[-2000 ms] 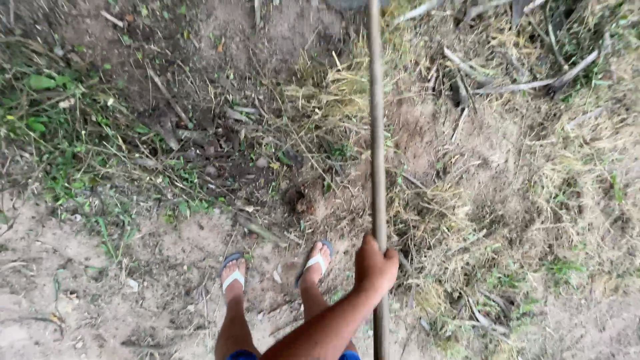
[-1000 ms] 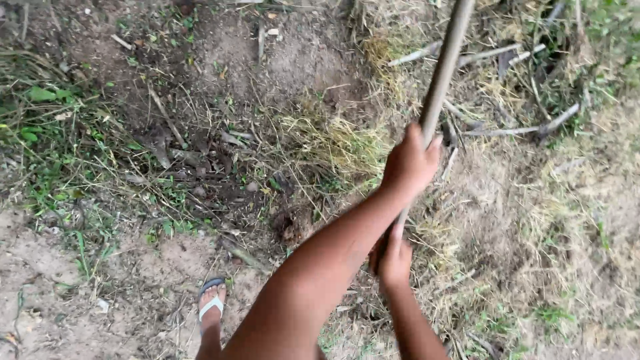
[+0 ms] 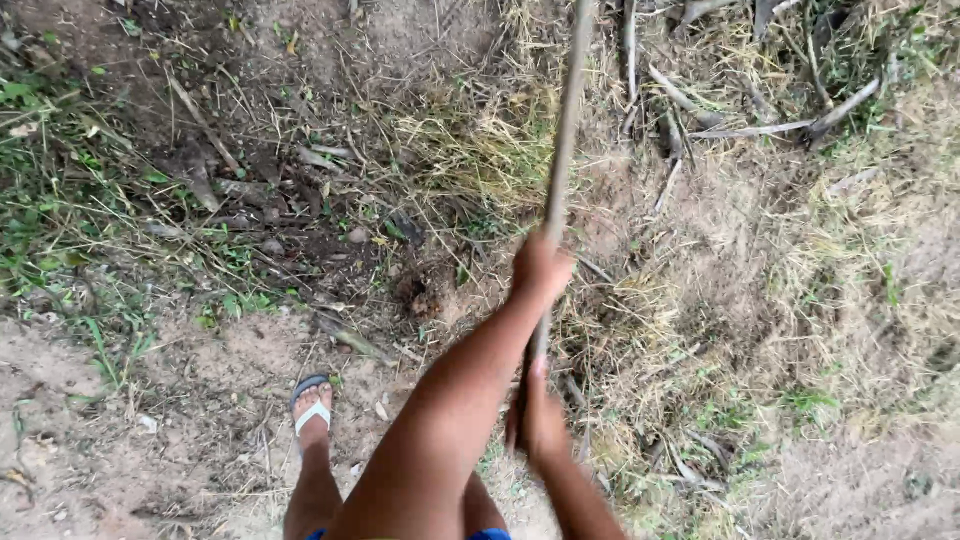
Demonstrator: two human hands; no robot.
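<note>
A long wooden handle (image 3: 568,127) runs from the top edge down to the middle; its far end lies outside the view. My left hand (image 3: 541,270) is closed around the handle near the centre. Lower on the same handle my right hand (image 3: 538,420) grips it, a little blurred, with its thumb along the wood. Beneath the handle lies a clump of dry grass (image 3: 487,154). Left of my left hand there is a small dark hollow in the soil (image 3: 421,292).
One foot in a flip-flop (image 3: 311,409) stands on bare soil at the lower left; my left arm hides the other. Dry sticks (image 3: 757,129) lie at the upper right, green weeds (image 3: 45,180) at the left, cut straw (image 3: 622,315) right of the hands.
Two seconds ago only one hand showed on the handle, low down; now both hold it. Since one second ago the handle's upper part has swung left and stands more upright in view.
</note>
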